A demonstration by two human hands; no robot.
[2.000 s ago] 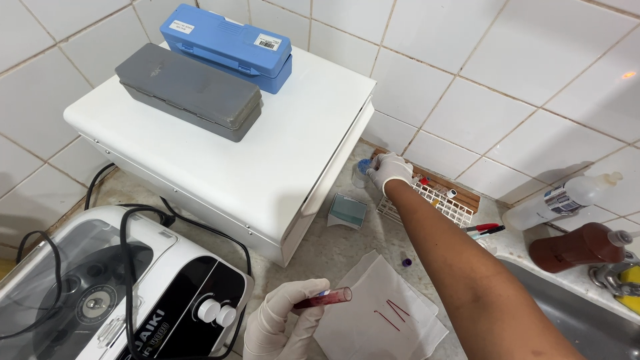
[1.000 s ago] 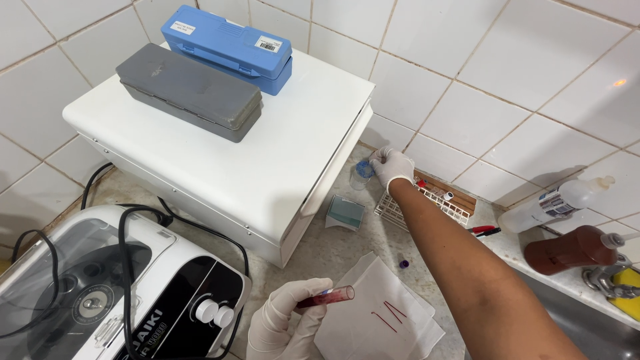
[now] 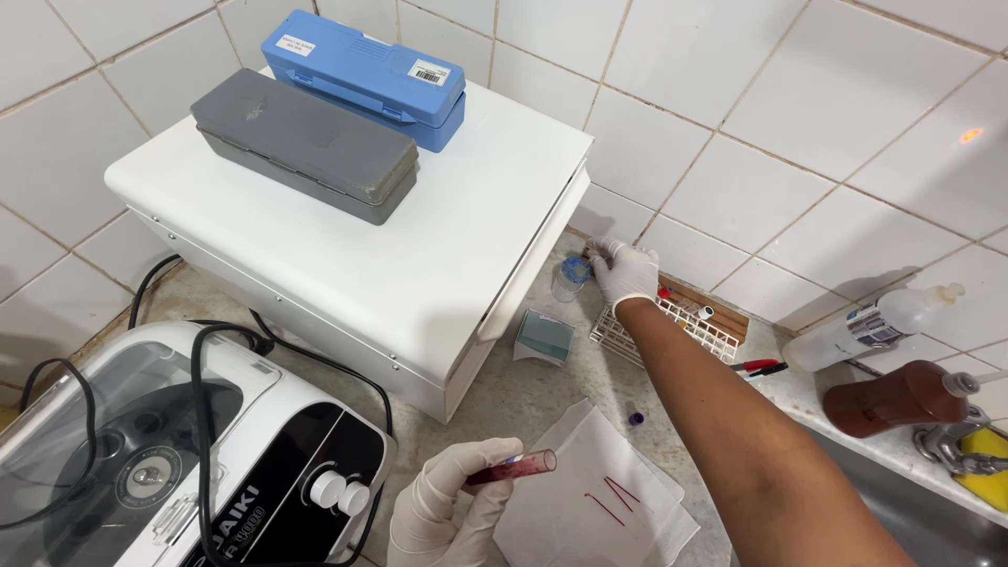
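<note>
My gloved left hand (image 3: 453, 504) holds an uncapped blood tube (image 3: 516, 466), tilted nearly level, with dark red liquid inside. My gloved right hand (image 3: 626, 270) reaches to the wall beside a clear jar with blue contents at its top (image 3: 573, 272); what its fingertips touch is hidden. Under the right wrist stands a white wire tube rack (image 3: 618, 335) with several tubes. A purple cap (image 3: 636, 419) lies on the counter. Thin red-filled capillary tubes (image 3: 622, 494) rest on white paper (image 3: 567, 512). A small box of glass slides (image 3: 544, 339) sits left of the rack.
A white centrifuge (image 3: 291, 386) with a black cable stands at lower left. Blue (image 3: 362, 71) and grey (image 3: 303, 142) cases lie on a white cabinet (image 3: 315, 260). At right are pens (image 3: 757, 367), a clear bottle (image 3: 874, 327), a brown bottle (image 3: 898, 398) and a metal sink (image 3: 850, 480).
My right hand has moved from above the blue-topped jar to the wall just right of it. My left hand stays in nearly the same place with the blood tube.
</note>
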